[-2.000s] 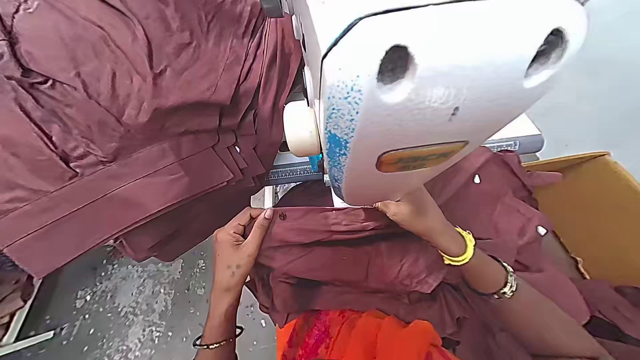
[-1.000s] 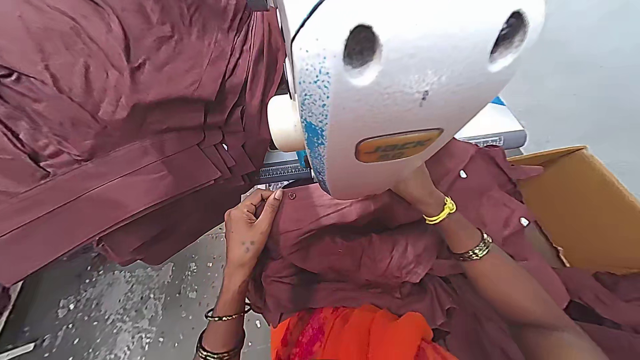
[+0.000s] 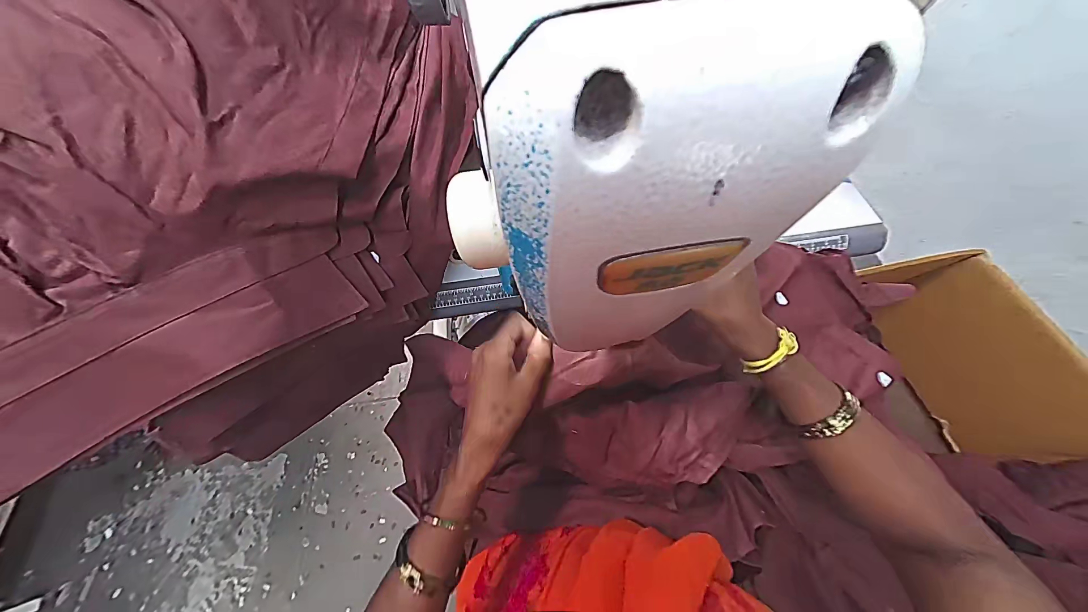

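A white and blue sewing machine head [image 3: 629, 195] fills the upper middle, its needle area hidden beneath it. My left hand [image 3: 506, 382] is at the machine's lower left edge, thumb and index finger pinching the maroon cloth [image 3: 663, 425]. Behind the machine's lower right side reaches my right hand [image 3: 735, 310]; its fingers are hidden, so what they hold cannot be seen. The maroon cloth lies bunched below the machine, between and under my forearms. A cream knob [image 3: 476, 219] sticks out at the machine's left side.
A large pile of maroon garment pieces [image 3: 212, 170] hangs at the left. At the right stands an open cardboard box [image 3: 977, 365]. A measuring scale [image 3: 476, 295] runs along the machine bed. The grey floor [image 3: 314, 510] at lower left is speckled with scraps.
My left hand has moved right, from the cloth's left edge by a small round mark to the machine head's lower edge. My right hand has gone farther behind the head, its fingers now hidden.
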